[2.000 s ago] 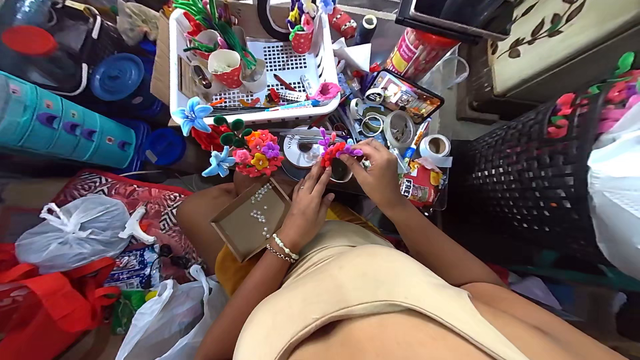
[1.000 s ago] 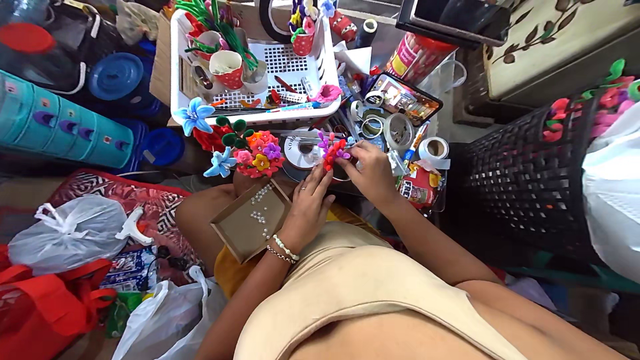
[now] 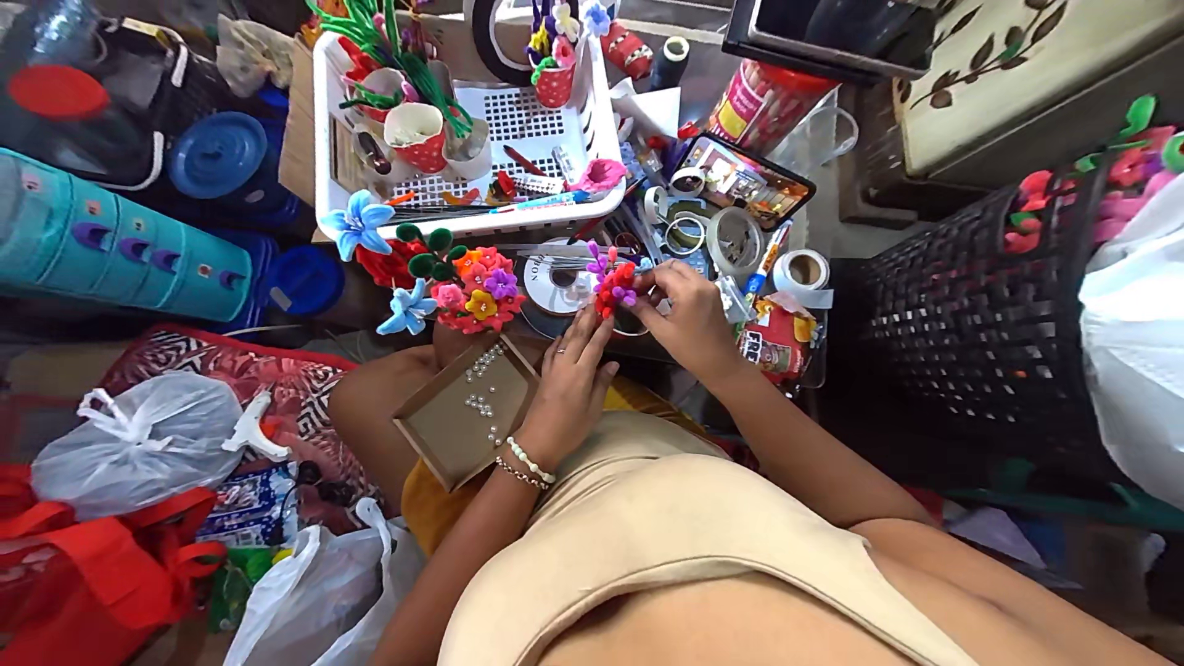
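Observation:
Red and purple pipe-cleaner flowers [image 3: 612, 283] are between my two hands, over the front of the cluttered table. My left hand [image 3: 571, 384] has its fingertips on the lower side of the cluster. From the right, my right hand [image 3: 686, 314] pinches at the cluster's edge with thumb and forefinger; a small light-blue bit shows by the fingertips. A white ribbon spool [image 3: 552, 280] lies just behind. Left of it is a bunch of fuzzy flowers [image 3: 478, 289] in coral, yellow and purple, with light-blue lilies [image 3: 358, 225] near it. A shallow cardboard tray [image 3: 442, 433] with loose pearl beads rests by my lap.
A white plastic basket [image 3: 606, 139] holds red dotted cups and green stems. Tape rolls [image 3: 735, 240], a propped phone [image 3: 749, 180] and a red-lidded jar [image 3: 766, 104] crowd the right. A black woven basket [image 3: 980, 324] stands farther right, teal drawers [image 3: 120, 245] at left, plastic bags [image 3: 139, 439] below.
My right hand has shifted slightly, its fingers now at the right edge of the red and purple flowers. My left hand stays at the cluster.

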